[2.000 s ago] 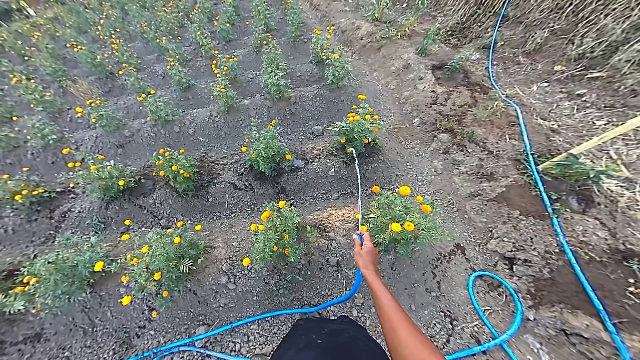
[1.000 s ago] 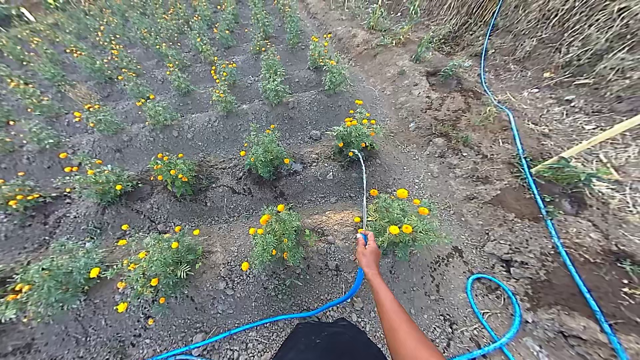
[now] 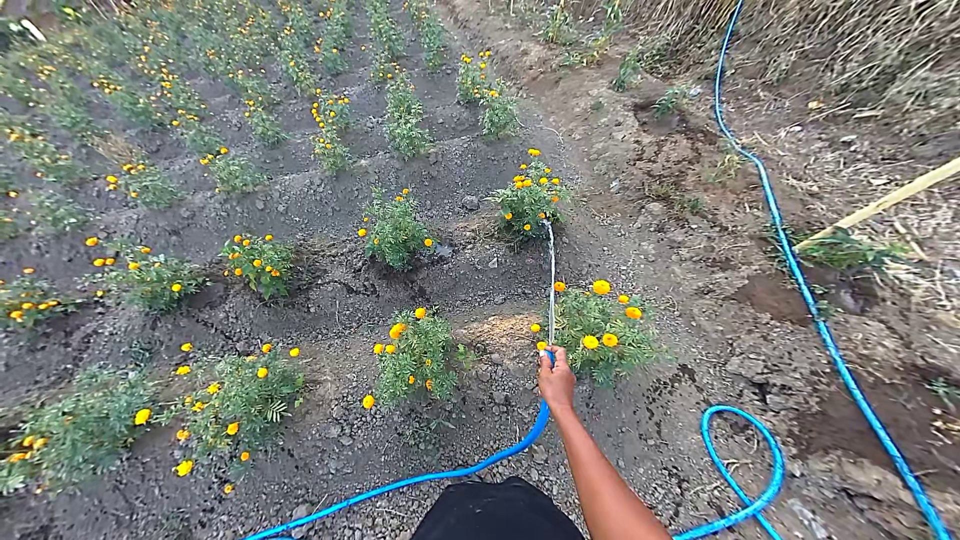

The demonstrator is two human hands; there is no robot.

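Note:
My right hand (image 3: 556, 379) is closed around the end of a blue hose (image 3: 517, 448), low in the middle of the view. A stream of water (image 3: 552, 277) arcs away from the hose end and lands at a marigold plant with orange flowers (image 3: 531, 196). Just beyond my fingers, to the right, stands a marigold plant with large yellow-orange blooms (image 3: 600, 330). Another marigold plant (image 3: 416, 356) grows to the left of the hand. From my hand the hose curves down to the lower left. My left hand is out of view.
Rows of marigolds (image 3: 259, 264) on ridged grey soil fill the left and the far part. On the right, a second stretch of blue hose (image 3: 825, 337) runs lengthwise, with a hose loop (image 3: 776, 465) nearer me. A pale pole (image 3: 885, 202) and dry straw (image 3: 862, 52) lie at the right.
My right hand stays on the hose end and water keeps flowing toward the same plant. The hose at the lower left has shifted slightly on the ground.

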